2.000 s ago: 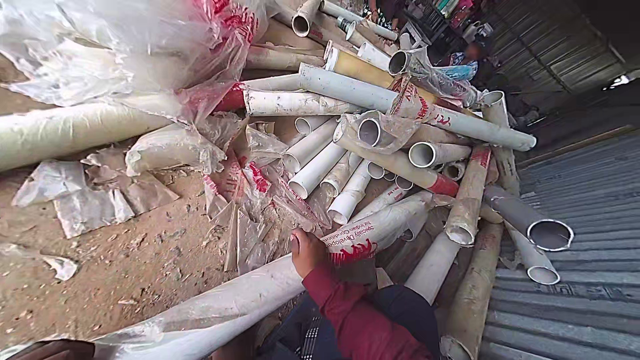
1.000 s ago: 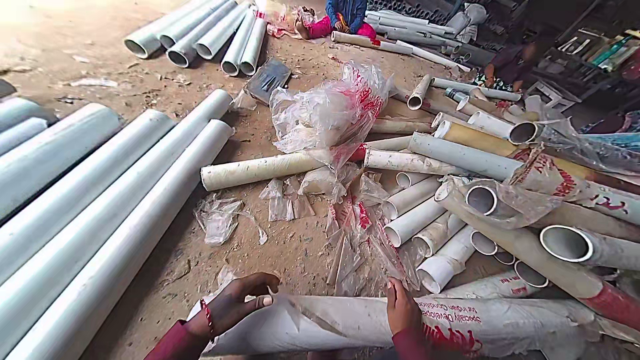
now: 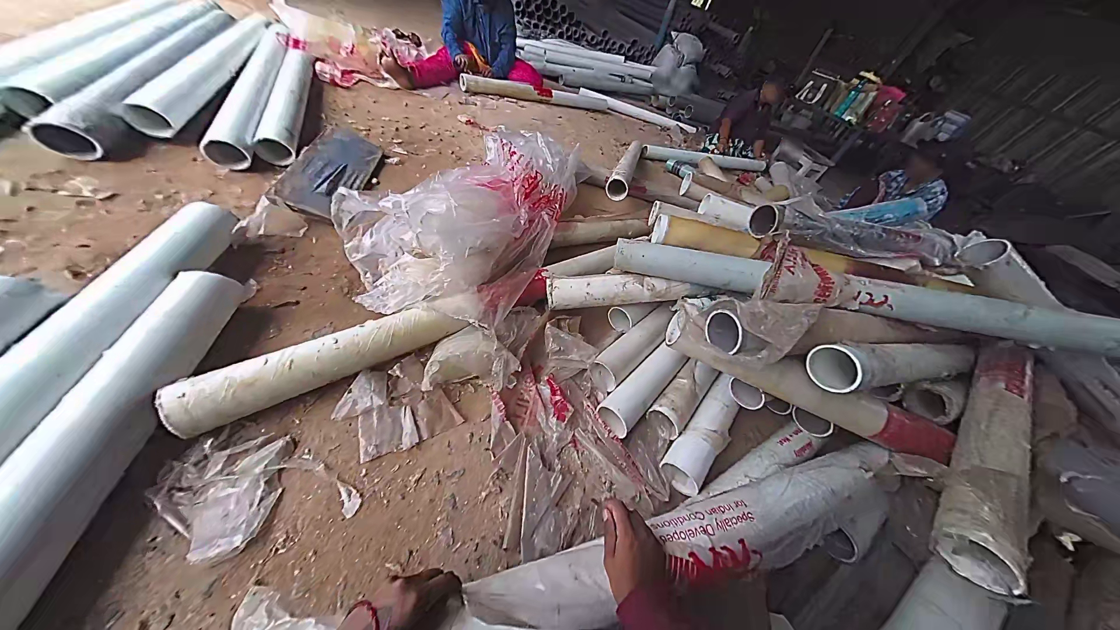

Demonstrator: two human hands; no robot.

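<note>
A long white plastic pipe (image 3: 542, 586), partly in a printed plastic film wrapper (image 3: 787, 503), lies across the lower part of the head view. My right hand (image 3: 632, 549), in a dark red sleeve, rests against the upper side of this pipe, beside the red print; whether its fingers grip the film is hard to tell. My left hand (image 3: 420, 595), with a red band at the wrist, is at the pipe's left end with its fingers bent in. What it holds there cannot be made out. Torn film (image 3: 223, 494) lies on the ground to the upper left.
A heap of mixed pipes (image 3: 884, 363) fills the right side. A cream pipe (image 3: 306, 376) and crumpled film (image 3: 446, 223) lie ahead. Large pale pipes (image 3: 131, 350) are at left, others (image 3: 192, 79) farther back. One person (image 3: 479, 39) sits at the back; two more (image 3: 744, 118) sit at back right.
One second ago my left hand was raised with its fingers spread above the wrapped pipe; now it is lower, at the pipe's left end, with fingers bent. The view has shifted.
</note>
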